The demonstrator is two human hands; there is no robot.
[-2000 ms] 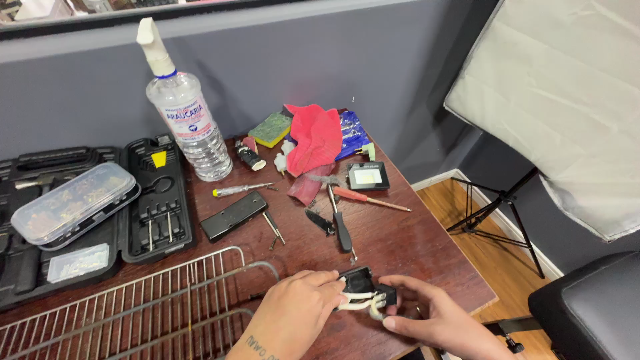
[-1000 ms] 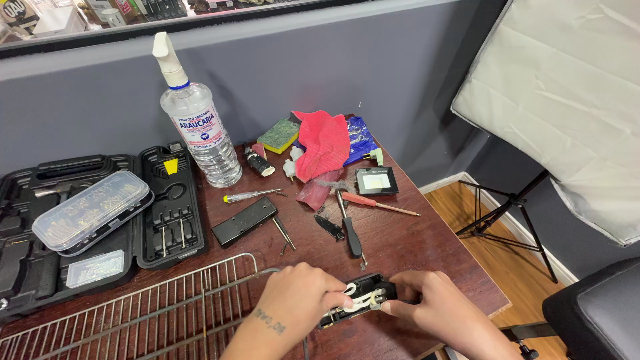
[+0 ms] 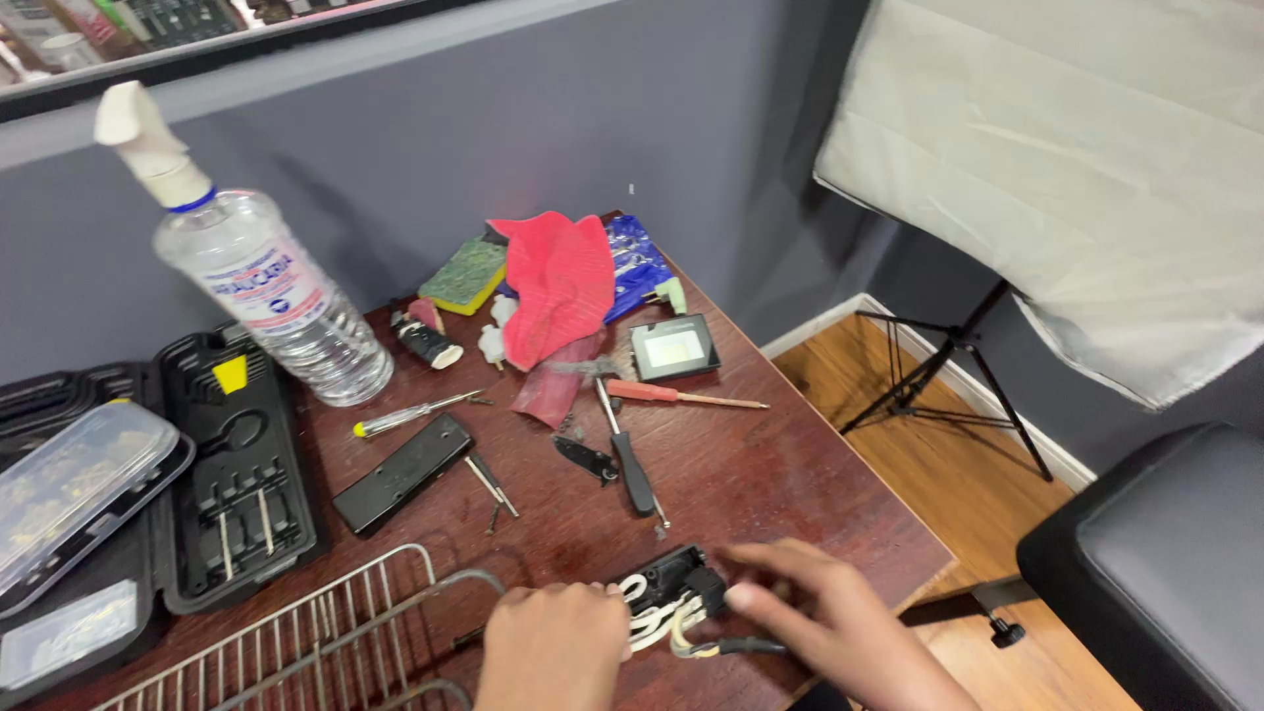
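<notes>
Near the front edge of the wooden table lies an open black plastic housing (image 3: pixel 670 575) with white wires (image 3: pixel 654 624) looped inside it. My left hand (image 3: pixel 558 642) grips its left end, the fingertips at the wires. A small black block (image 3: pixel 705 590) sits at the housing's right end, where a dark cable (image 3: pixel 750 647) comes out. My right hand (image 3: pixel 829 617) is beside that end, thumb and fingers apart, with nothing seen between them. Beyond the hands lie a black-handled screwdriver (image 3: pixel 632 472), a red-handled screwdriver (image 3: pixel 647 392) and a flat black cover (image 3: pixel 405 474).
A wire rack (image 3: pixel 326 642) lies front left, beside an open tool case (image 3: pixel 237 474) with a clear organizer box (image 3: pixel 84 484). A spray bottle (image 3: pixel 281 296), sponge (image 3: pixel 464 276), red cloth (image 3: pixel 558 286) and black-framed device (image 3: pixel 674 348) stand behind. A black padded seat (image 3: pixel 1165 553) is at right.
My right hand has come off the housing's right end and opened; one second ago its fingers were on it. My left hand stays on the left end.
</notes>
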